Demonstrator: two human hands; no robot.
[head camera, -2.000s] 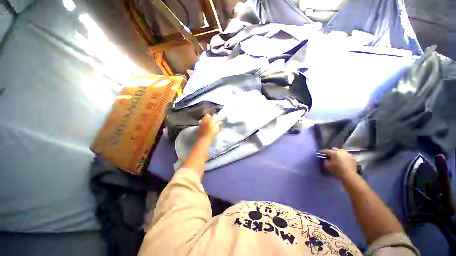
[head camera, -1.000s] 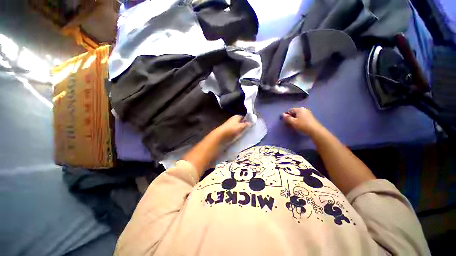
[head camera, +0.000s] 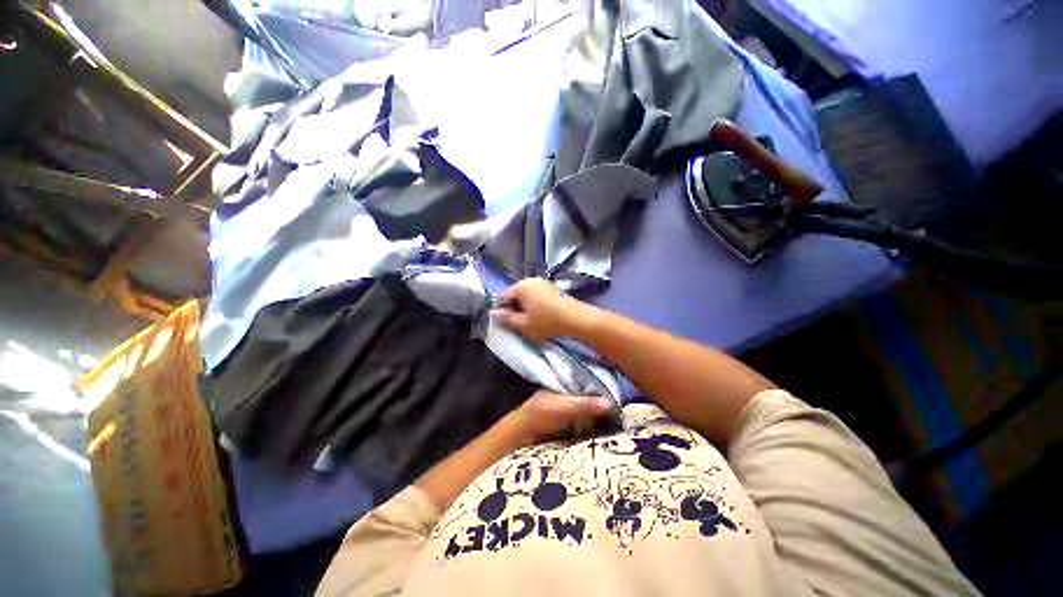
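A dark grey garment (head camera: 361, 373) lies across the near part of the table, with pale inner layers showing at its right edge. My left hand (head camera: 568, 414) is close to my body and grips the near end of the pale-lined edge. My right hand (head camera: 534, 310) is farther forward and pinches the same edge at the table. The edge runs between the two hands. No needle or thread can be made out. More grey pieces (head camera: 597, 222) with pale faces lie just beyond my right hand.
A steam iron (head camera: 740, 198) with a red-brown handle and black hose stands at the right. Grey cloth (head camera: 676, 76) and pale garment parts (head camera: 286, 233) cover the back. A cardboard box (head camera: 157, 466) is at the left. The table cover (head camera: 688, 280) is blue-violet.
My right hand has moved from the bare cover onto the garment edge. My left hand has drawn its part of the edge toward my body. The view has turned.
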